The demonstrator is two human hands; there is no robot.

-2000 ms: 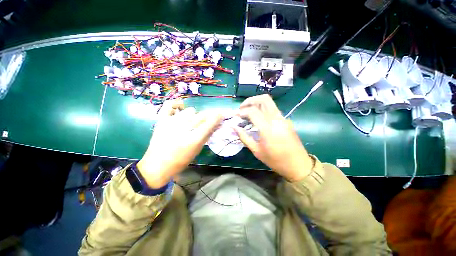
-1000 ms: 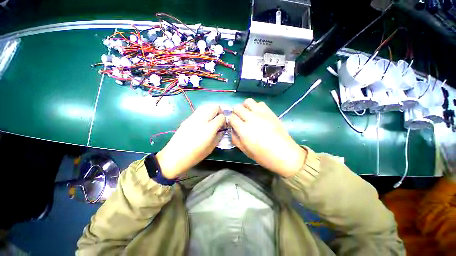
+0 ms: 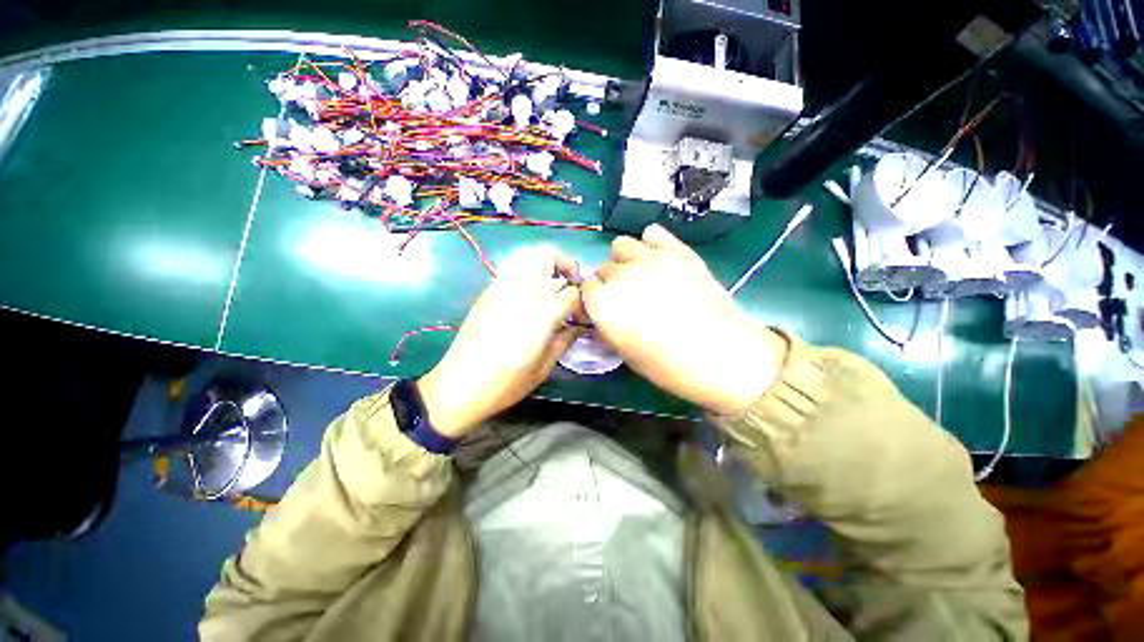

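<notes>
A white plastic housing (image 3: 592, 354) stands at the bench's front edge, mostly hidden under my hands. My left hand (image 3: 508, 329) and my right hand (image 3: 667, 316) meet above it, fingertips pinched together on a small wired component that my fingers largely hide. Thin red leads (image 3: 427, 331) stick out to the left of my left hand. A white power cord (image 3: 772, 248) runs out from behind my right hand to the upper right. The exact contact at the fingertips cannot be made out.
A pile of wired components (image 3: 420, 138) lies beyond my left hand. The grey screw feeder (image 3: 688, 115) stands behind my hands, with a thick black cylinder (image 3: 822, 136) beside it. Several white housings with cords (image 3: 901, 201) stand at the right. A person's orange sleeve (image 3: 1066, 539) shows lower right.
My hands have drawn together over the housing, hiding more of it than two seconds ago. Red leads now show left of my left hand. The view has shifted slightly.
</notes>
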